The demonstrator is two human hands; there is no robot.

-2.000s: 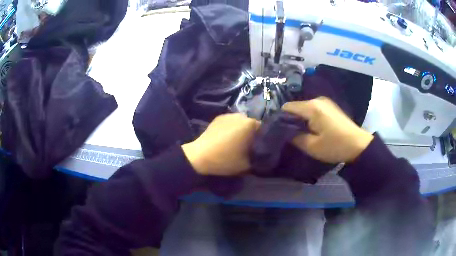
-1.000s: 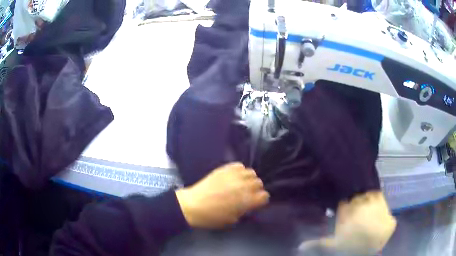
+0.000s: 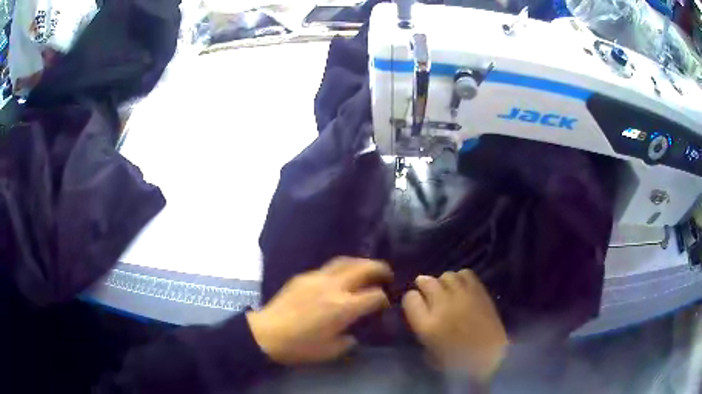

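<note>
A dark purple-black garment (image 3: 323,200) lies under the needle area of the white sewing machine (image 3: 493,85) and spreads to both sides of it, down over the table's front edge. The presser foot and needle (image 3: 400,173) are in lamp glow; shiny cloth shows beside them. My left hand (image 3: 319,312) grips the garment in front of the needle, fingers bent. My right hand (image 3: 458,323) is close to its right, fingers pinching the same cloth; its lower part is blurred. The fingertips are partly hidden in the dark cloth.
Another dark garment piece (image 3: 69,200) hangs at the left of the white table (image 3: 208,154). A printed ruler strip (image 3: 177,288) runs along the front. A flat dark object (image 3: 335,14) and clear plastic (image 3: 239,23) lie at the back. The machine's control panel (image 3: 654,142) is lit.
My right hand has moved left and up, near my left hand. My left hand has shifted slightly left. The garment spreads further right below the machine arm, and its folds before the needle have changed.
</note>
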